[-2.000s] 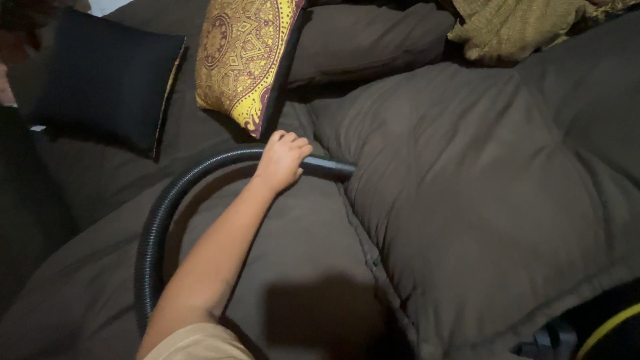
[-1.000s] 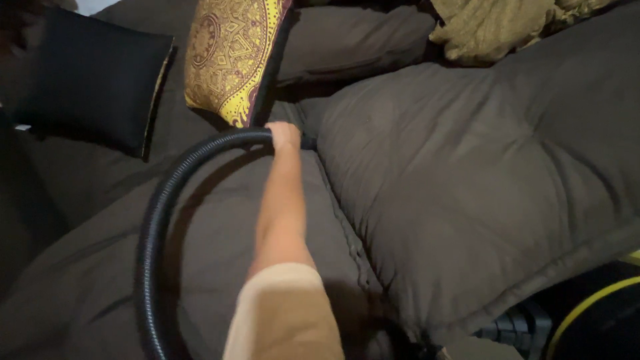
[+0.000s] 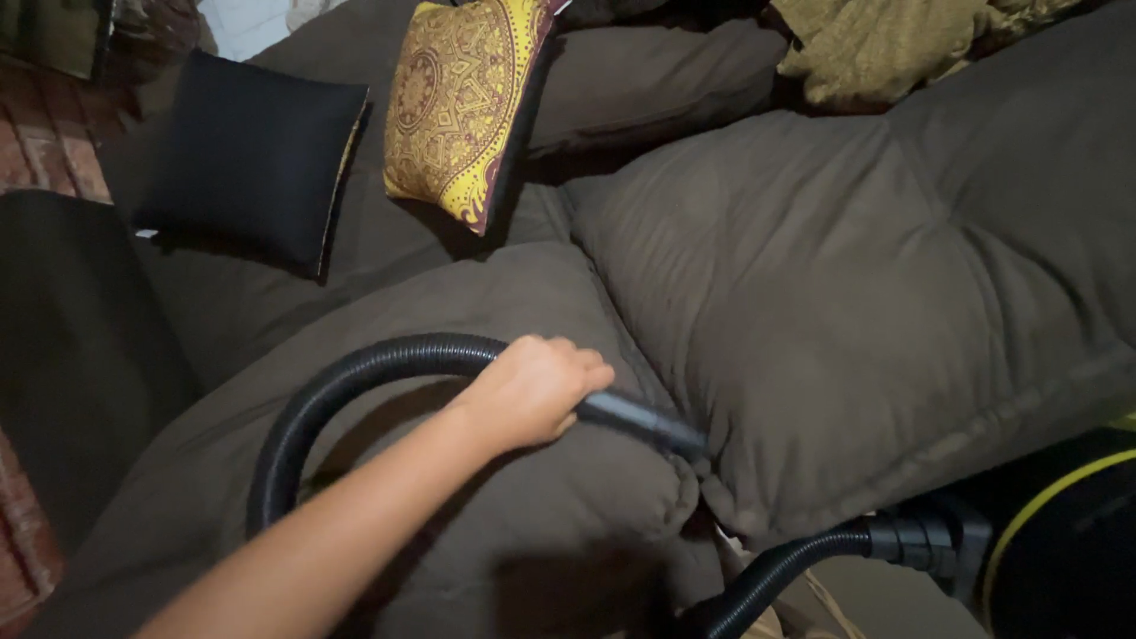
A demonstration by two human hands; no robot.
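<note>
My left hand [image 3: 541, 390] is closed around the end of a black corrugated vacuum hose [image 3: 355, 373], palm down, with the forearm coming from the bottom left. The smooth grey-black tube end [image 3: 648, 422] sticks out to the right of the fingers. Its tip is at the crease between the dark seat cushion [image 3: 497, 293] and the big back cushion [image 3: 825, 311], near their front corners. From the hand the hose bends left and down behind the forearm. My right hand is out of view.
A black pillow [image 3: 257, 169] and a yellow-and-maroon patterned pillow [image 3: 461, 106] lie on the sofa's far part. A mustard cloth [image 3: 879, 44] is at the top right. At the bottom right, a hose connector [image 3: 914, 541] joins a black vacuum body with a yellow rim [image 3: 1029, 519].
My left hand has moved the tube end along the cushion crease, from near the patterned pillow toward the front corners. More of the vacuum and its connector shows now.
</note>
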